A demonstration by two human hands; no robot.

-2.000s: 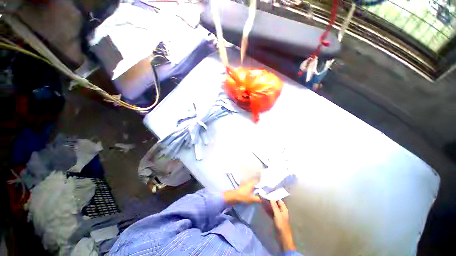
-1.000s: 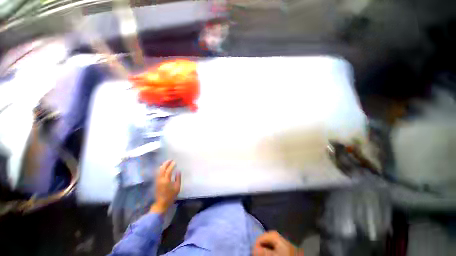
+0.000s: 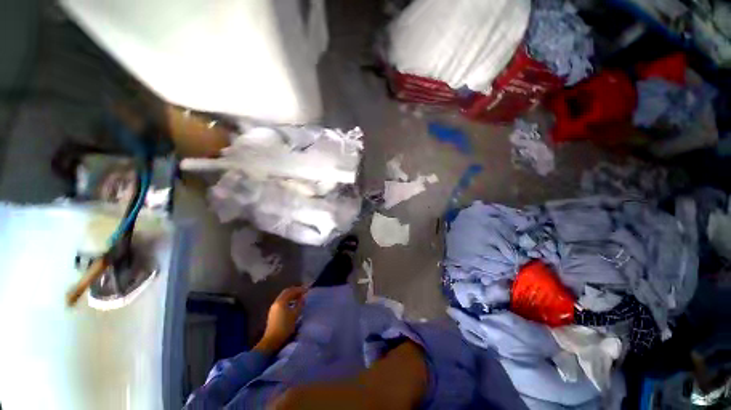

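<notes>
My left hand [image 3: 284, 315] is low in the middle-left, in front of my blue clothing, small and blurred; I cannot tell if it holds anything. A bare forearm, seemingly my right, crosses the bottom edge; its hand cannot be made out. The steam iron [image 3: 120, 276], with a brown-orange handle and a blue-green hose, rests on the white ironing table [image 3: 72, 336] at the left, away from both hands.
White cloth pieces [image 3: 296, 184] are heaped ahead, with scraps on the grey floor. At the right lies a large pile of light blue garments [image 3: 497, 248] with a red bundle [image 3: 545, 295] on it. A red-patterned container [image 3: 513, 92] holding white cloth stands at the top.
My view has swung right from the table to the floor and cloth piles. The table is now at the left edge. My left hand has left the strips on the table.
</notes>
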